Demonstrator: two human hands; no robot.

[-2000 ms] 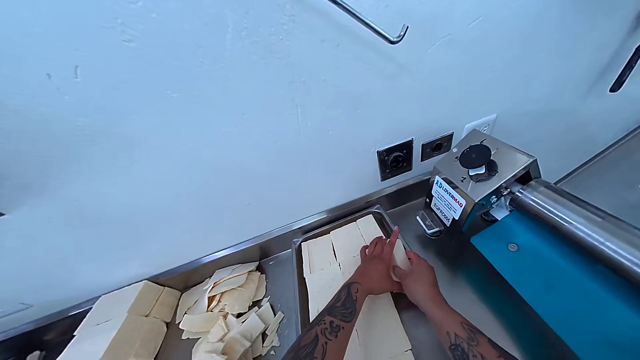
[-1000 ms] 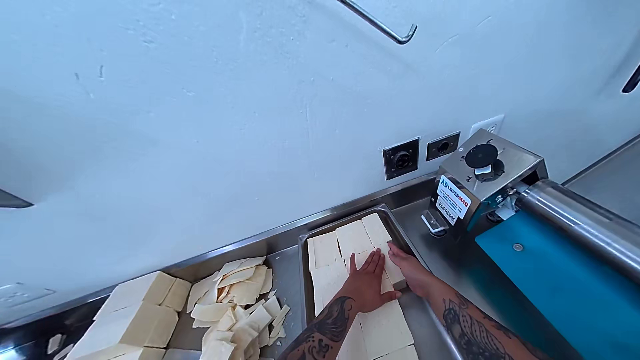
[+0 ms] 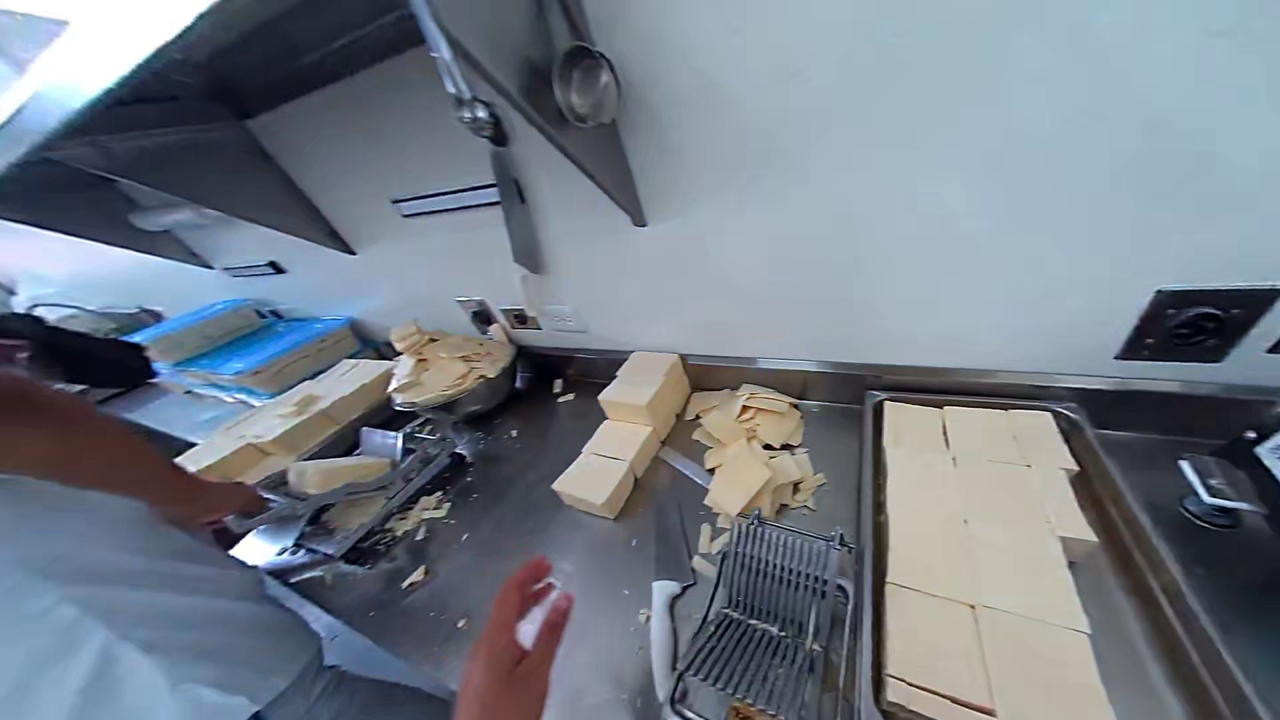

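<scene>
My left hand (image 3: pixel 515 645) is at the bottom, above the steel counter, thumb and fingers apart around a small white patch; whether it is held is unclear. My right hand is out of view. To the right of my left hand lie a white-handled knife (image 3: pixel 665 630) and a wire slicer (image 3: pixel 765 620). Rectangular pale cheese blocks (image 3: pixel 970 520) fill much of a metal sheet tray (image 3: pixel 1150 600). Behind the slicer is a heap of thin cheese slices (image 3: pixel 745 450). More cheese blocks (image 3: pixel 625 440) stand to the left of that heap.
At the left, another person's hand (image 3: pixel 215 500) is at a metal cutting device (image 3: pixel 370 500) with cheese. Beyond are a bowl of slices (image 3: pixel 455 375), a long row of blocks (image 3: pixel 300 415) and blue-wrapped packages (image 3: pixel 260 345). Ladles (image 3: pixel 585 85) hang above from a shelf.
The view has swung left. Earlier both my hands were on the cheese in the tray; now they are off it, and only my left shows.
</scene>
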